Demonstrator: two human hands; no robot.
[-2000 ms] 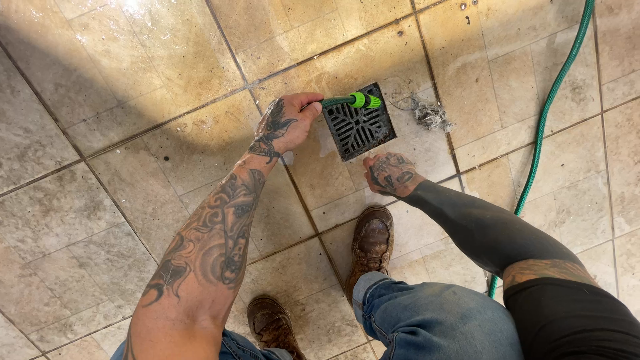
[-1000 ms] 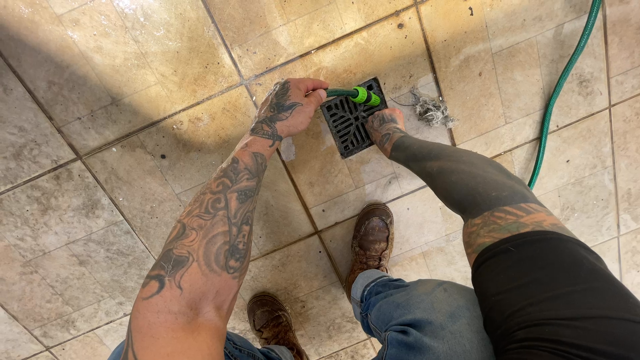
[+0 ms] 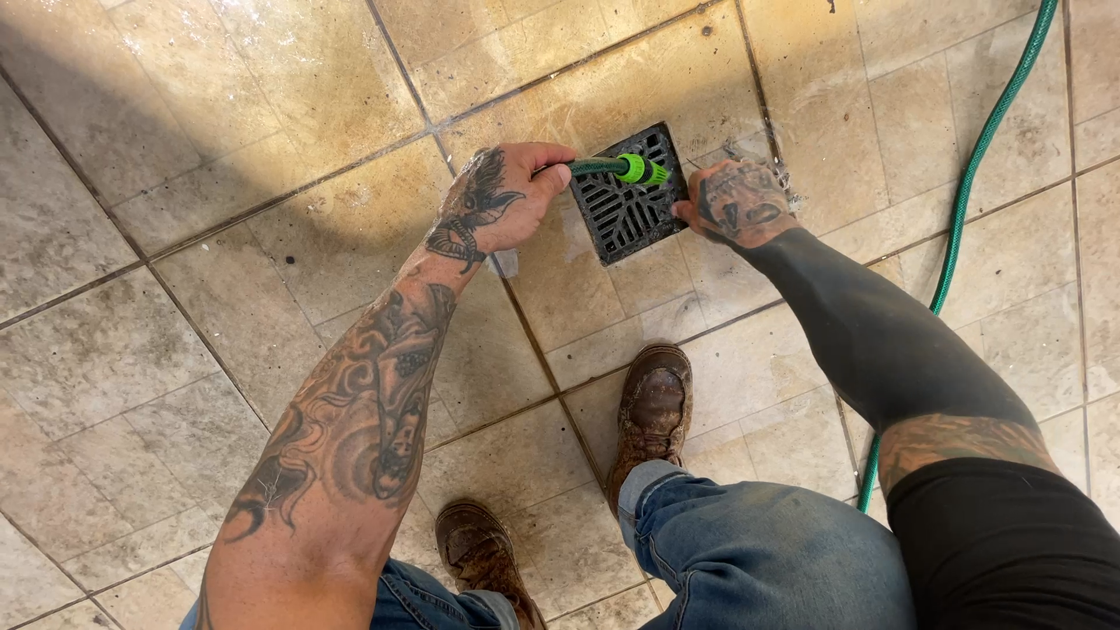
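Observation:
A green garden hose end with a bright green and black connector lies in the grip of my left hand. The connector is over the black slotted drain grate, which is set in the tiled floor. My right hand is at the grate's right edge, its thumb and fingers near the rim; whether it pinches the grate I cannot tell. Behind that hand a bit of the greyish debris shows, mostly hidden.
Another length of green hose runs down the right side, passing behind my right arm. Below the grate are my brown boots on the beige floor tiles. The tiles at upper left look wet.
My right hand has moved up from below the grate to its right edge, now covering much of the debris seen earlier. My left hand still holds the hose over the grate.

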